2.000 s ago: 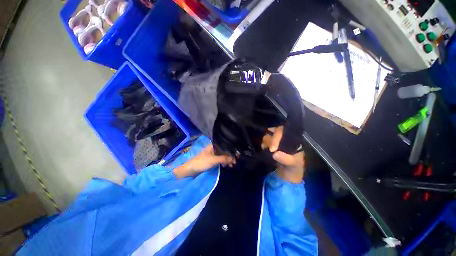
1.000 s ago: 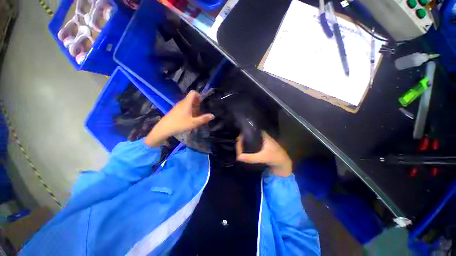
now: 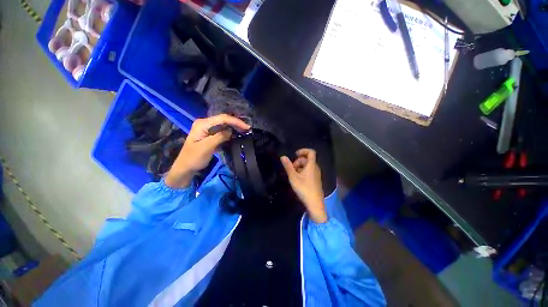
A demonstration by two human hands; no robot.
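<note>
Black headphones [image 3: 246,162] lie over my lap, with the dark band running down between my hands. My left hand [image 3: 204,144] pinches a black part at the upper left end of the headphones between thumb and fingers. My right hand [image 3: 305,177] is at their right side, thumb and fingers curled near each other; dark material around it hides whether it touches anything. A grey-black cloth bag [image 3: 231,103] lies just above my left hand, partly against the blue bin.
Blue bins [image 3: 139,90] with dark cloth items stand at left; another bin [image 3: 108,67] holds round pale pieces. The black bench [image 3: 360,135] at right bears a paper sheet [image 3: 366,57], pens [image 3: 404,42], a white bottle [image 3: 494,57], a green tool [image 3: 499,99] and red handles [image 3: 511,159].
The black item is turned and lowered onto my lap, so the band now shows. My left hand moved from its side to pinch its upper end. My right hand let go of the dark cup.
</note>
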